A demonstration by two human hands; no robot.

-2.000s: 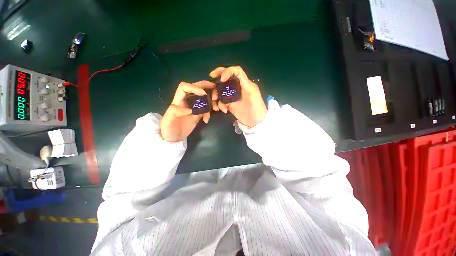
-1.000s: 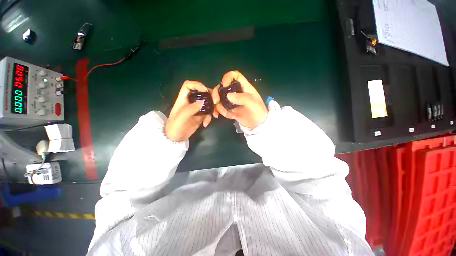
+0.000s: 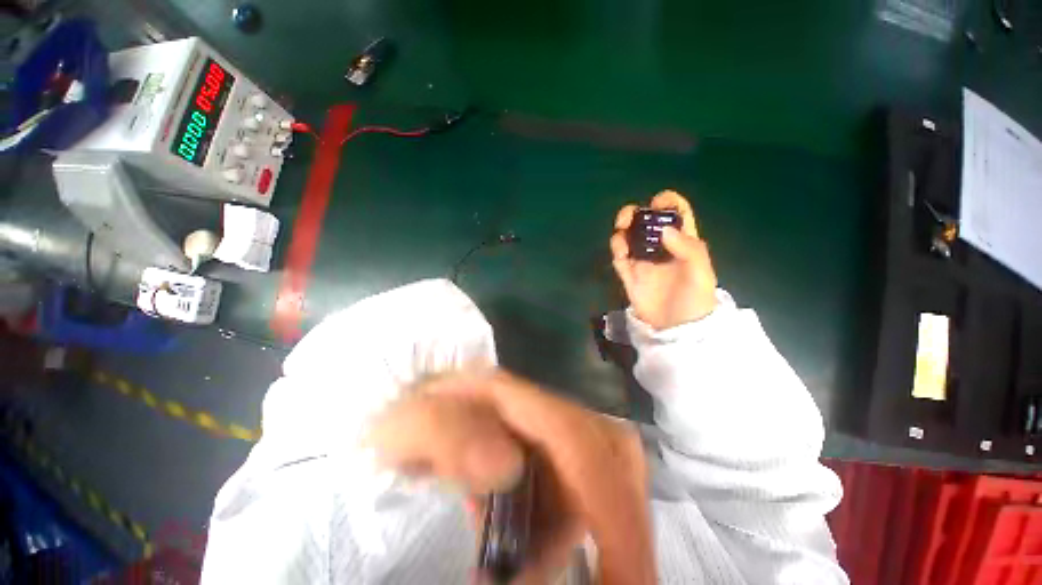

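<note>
My right hand (image 3: 666, 274) holds a small dark smartwatch module (image 3: 654, 233) upright over the green mat (image 3: 548, 194), face towards me, with small pale text lit and the thumb on its face. My left hand (image 3: 526, 457) is large and blurred, close to the camera in front of my smock. Its fingers are bent around a dark, shiny piece (image 3: 505, 531), seen narrow side on; its face does not show. The two hands are apart.
The power supply (image 3: 189, 120) stands at the left, with a red lead (image 3: 389, 131) on the mat. A thin black cable (image 3: 486, 242) lies mid-mat. A white plug block (image 3: 177, 295) is at the left edge. A black tray (image 3: 897, 286) and red trays (image 3: 914, 520) are at the right.
The view has turned and shifted. My hands, side by side before, have separated; the left came back close to my body and the camera. The right still holds its module, with lit text showing.
</note>
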